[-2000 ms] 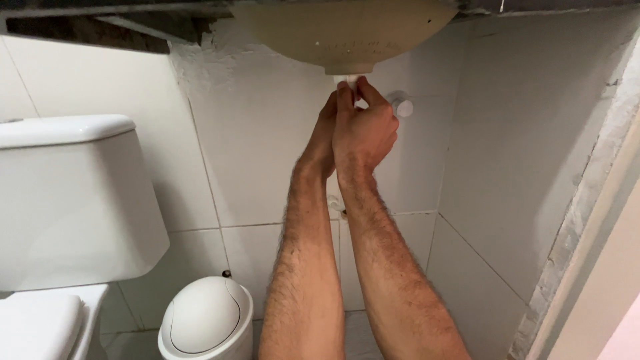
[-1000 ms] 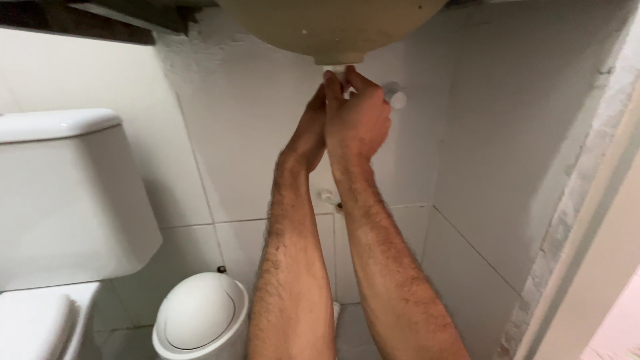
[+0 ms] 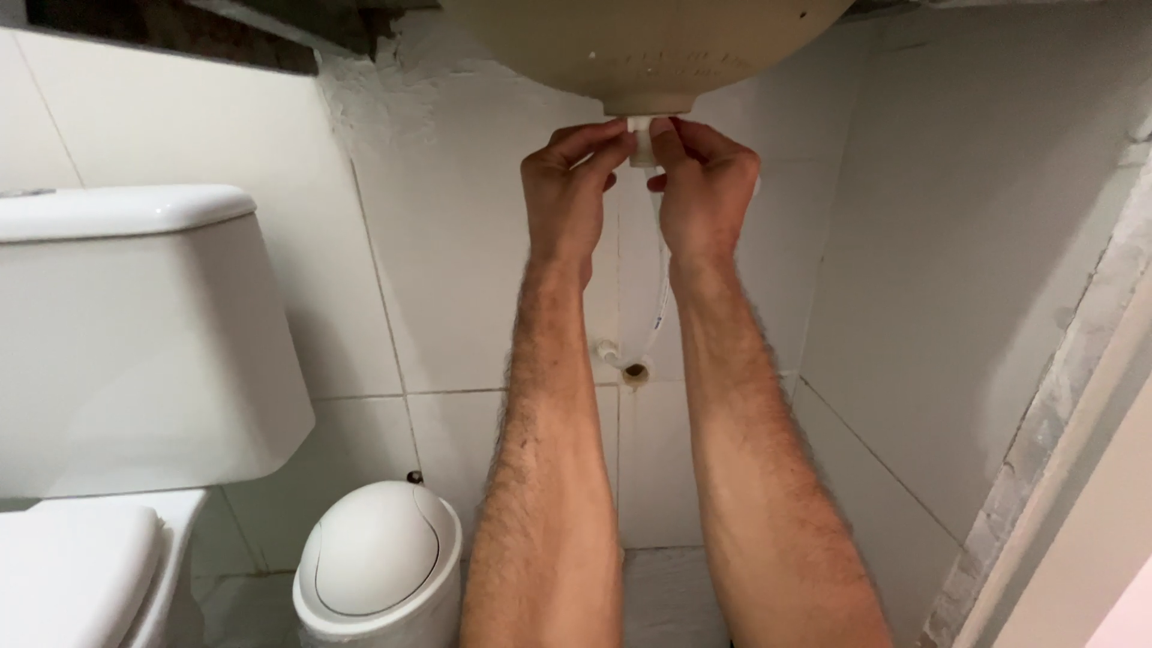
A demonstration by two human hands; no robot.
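A beige sink basin [image 3: 648, 45] hangs at the top of the view, seen from below. A white plastic drain fitting [image 3: 642, 144] points down from its outlet. My left hand [image 3: 576, 175] grips the fitting from the left between thumb and fingers. From the right, my right hand [image 3: 706, 180] pinches the same fitting near its top. Behind my right wrist a thin whitish flexible hose [image 3: 664, 288] hangs down toward the wall. Low on the wall, a white pipe fitting [image 3: 608, 352] sits beside a round drain hole [image 3: 635, 372].
A white toilet tank [image 3: 135, 342] and toilet seat lid [image 3: 76, 576] stand on the left. A white trash bin with a domed lid [image 3: 378, 549] is on the floor between them and my left forearm. On the right runs a rough wall edge [image 3: 1044, 432].
My hands, close together and overlapping before, are now apart on either side of the fitting. More of the fitting and the hose behind it shows.
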